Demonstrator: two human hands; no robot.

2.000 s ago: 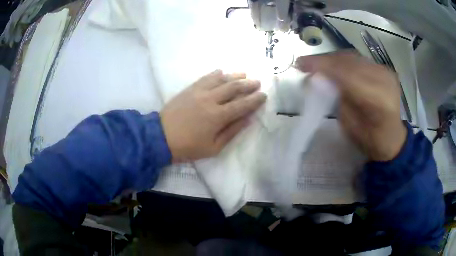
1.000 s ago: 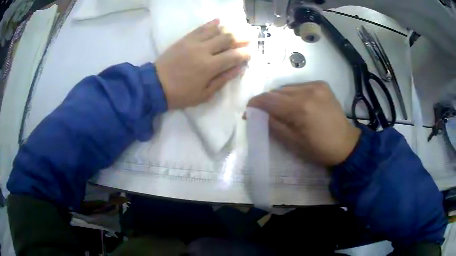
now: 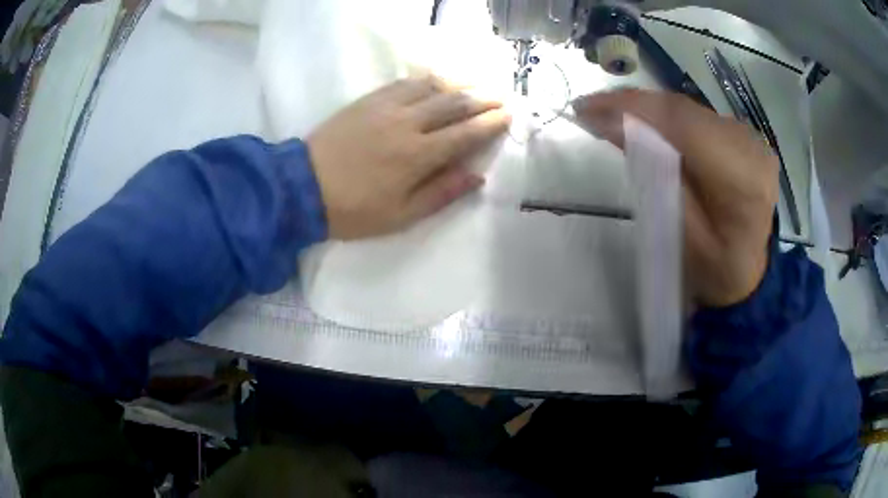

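My left hand (image 3: 404, 160) lies flat on a white fabric piece (image 3: 380, 277), fingers spread a little and pointing at the needle area. The piece has a rounded lower edge near the printed ruler. My right hand (image 3: 706, 180), blurred, is right of the needle and holds a narrow white strip (image 3: 657, 263) that hangs down to the table's front edge. Its fingertips are near the needle plate. The presser foot and needle (image 3: 524, 73) stand in bright lamp light under the sewing machine head (image 3: 536, 19). Where the strip meets the fabric is washed out by glare.
Slim silver tools (image 3: 745, 107) lie at the right, behind my right hand. The black shears are mostly hidden by that hand. Long folded white panels (image 3: 58, 126) lie along the left table edge. A printed ruler (image 3: 506, 340) runs along the front edge. A dark slot (image 3: 574, 209) shows between my hands.
My right hand has moved right and up with the strip, now covering the shears' handles. The fabric under my left hand now shows a rounded lower edge instead of a pointed corner.
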